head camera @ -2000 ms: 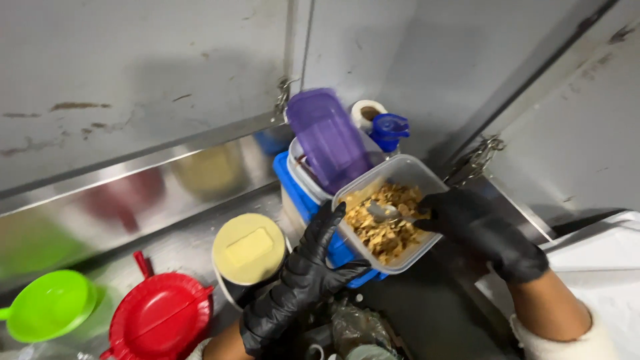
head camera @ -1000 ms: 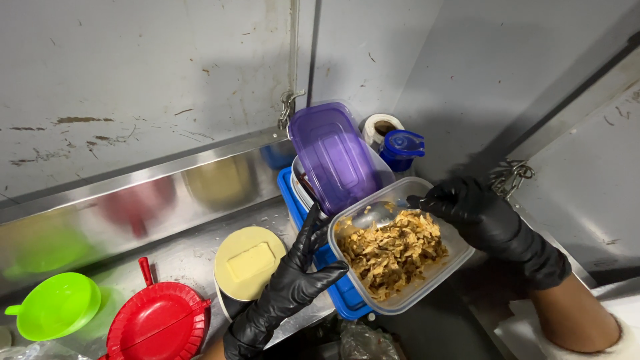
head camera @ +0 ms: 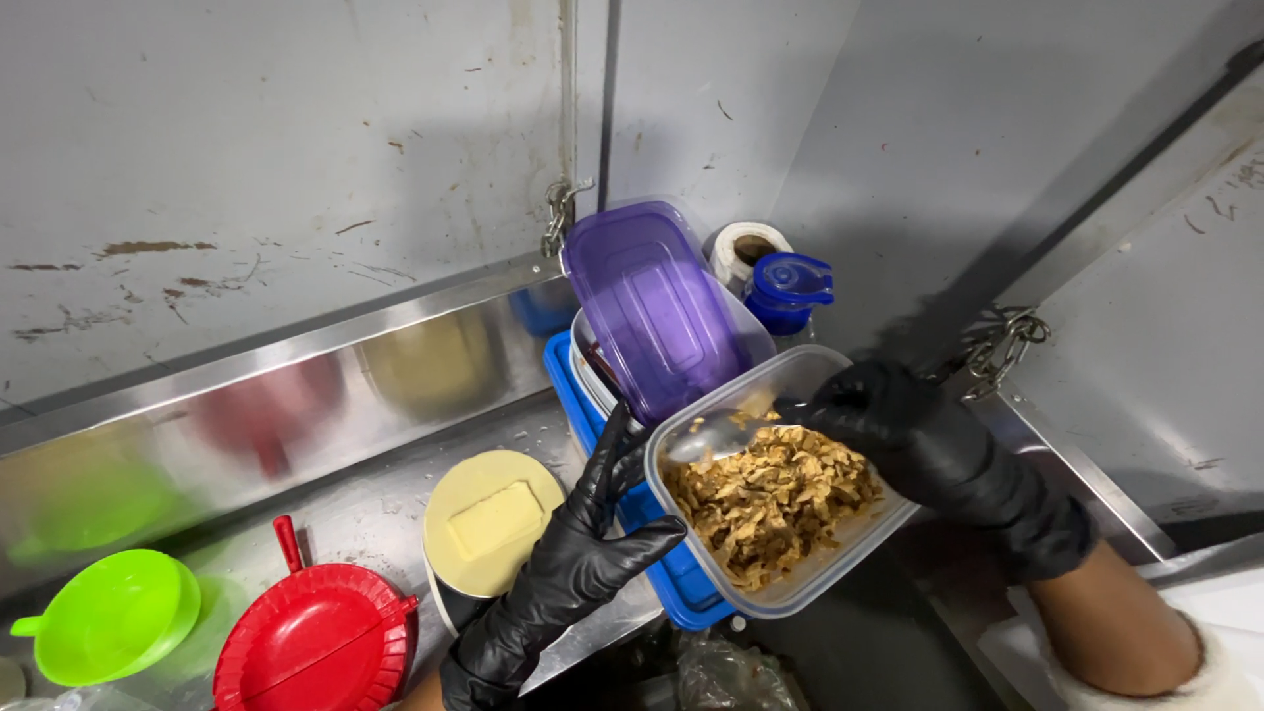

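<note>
A clear plastic container (head camera: 820, 583) of brown shredded filling (head camera: 780, 499) sits tilted over blue-lidded containers. My left hand (head camera: 583, 553), black-gloved, is at its left side, thumb and fingers apart; whether it grips the wall is unclear. My right hand (head camera: 889, 425), also gloved, is closed on the dark handle of a metal spoon (head camera: 716, 442), whose bowl lies over the filling near the far left corner. Behind the container, a purple plastic lid (head camera: 657, 306) leans over another clear container. A blue lid (head camera: 568, 395) shows beneath.
A red plastic dumpling press (head camera: 316, 642) and a green plastic strainer or bowl (head camera: 118, 617) stand at the left. A pale yellow block (head camera: 497, 520) lies on a round lid (head camera: 474, 469). A paper roll (head camera: 748, 252) and a blue-capped bottle (head camera: 787, 286) stand behind. Chains (head camera: 1002, 346) hang at the metal walls.
The spoon has moved from over the middle of the filling toward the container's far left corner since two seconds ago. My right hand keeps hold of it. The left hand stays beside the container.
</note>
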